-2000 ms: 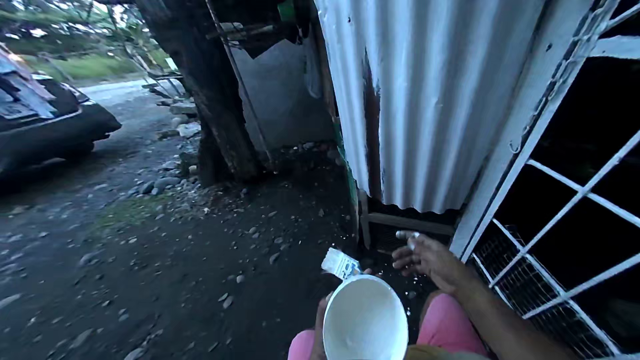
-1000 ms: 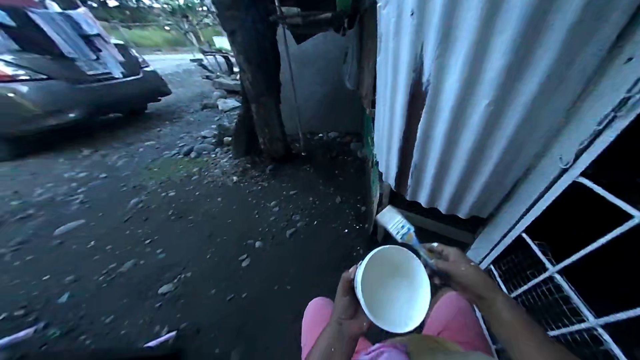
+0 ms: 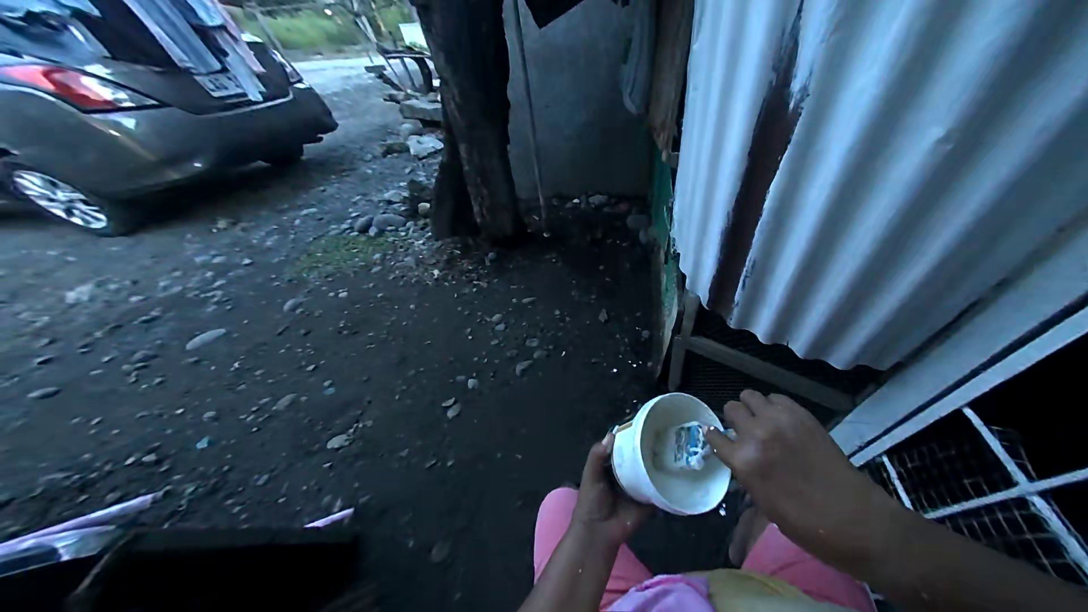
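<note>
A white plastic tub (image 3: 633, 466) is tilted over my lap, its mouth facing up toward me, with whitish paint inside. My left hand (image 3: 605, 489) grips it from the left and below. At the tub's right rim, my right hand (image 3: 765, 442) holds a paintbrush (image 3: 690, 445) by its handle, which the fingers mostly cover. The brush head lies inside the tub, with white paint on it. Beyond the hands stands a corrugated metal sheet (image 3: 884, 161), painted white, with a dark brown unpainted strip (image 3: 758, 170) running down it.
A white metal grille (image 3: 1003, 493) stands close at the right, below a white frame (image 3: 977, 365). A wooden bar (image 3: 765, 370) crosses under the sheet. A dark wooden post (image 3: 480, 119) rises ahead. Stones lie on dark ground (image 3: 340, 365). A car (image 3: 170, 119) with cloths over it stands at left.
The brush, held up beside the tub one second ago, is now inside it. Two seconds ago my right hand was apart from the brush with its fingers spread. The view has swung right.
</note>
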